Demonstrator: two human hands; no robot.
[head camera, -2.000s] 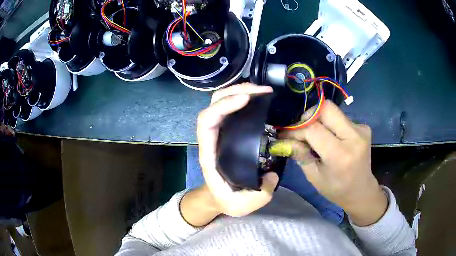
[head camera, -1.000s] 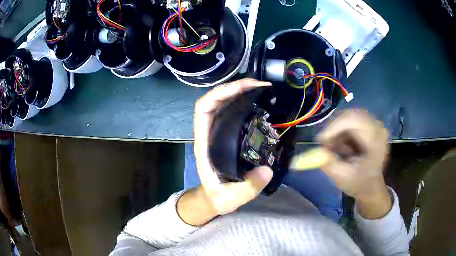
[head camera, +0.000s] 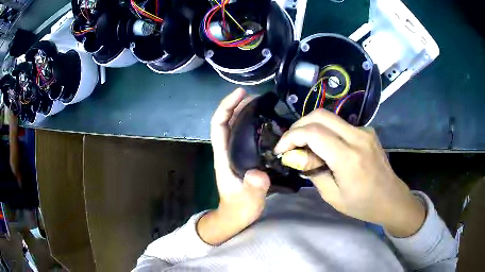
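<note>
My left hand (head camera: 234, 175) holds the black front shell (head camera: 245, 139) by its outer side, its open side facing right. A circuit board (head camera: 269, 137) with small metal parts sits inside. My right hand (head camera: 340, 164), with a yellow finger cot (head camera: 296, 159) on a fingertip, has its fingertips together at the board. A tiny pale piece shows at the fingertips, likely a plug connector (head camera: 278, 155). The camera housing (head camera: 367, 90) lies on the bench behind, with a silver motor (head camera: 306, 73) and yellow ring (head camera: 346, 82). Yellow and red wires (head camera: 322, 95) run from it behind my right hand.
A white bracket (head camera: 396, 40) is behind the housing. Another wired housing (head camera: 279, 32) stands to its left, with several more along the bench (head camera: 154, 101) to the far left. Cartons (head camera: 133, 180) are below the bench edge. A person's arm (head camera: 14, 143) shows at far left.
My right hand has moved from beside the shell back onto the board. The white plug and wires that lay over the housing's right side have left there. The view has shifted, moving the bench things rightward.
</note>
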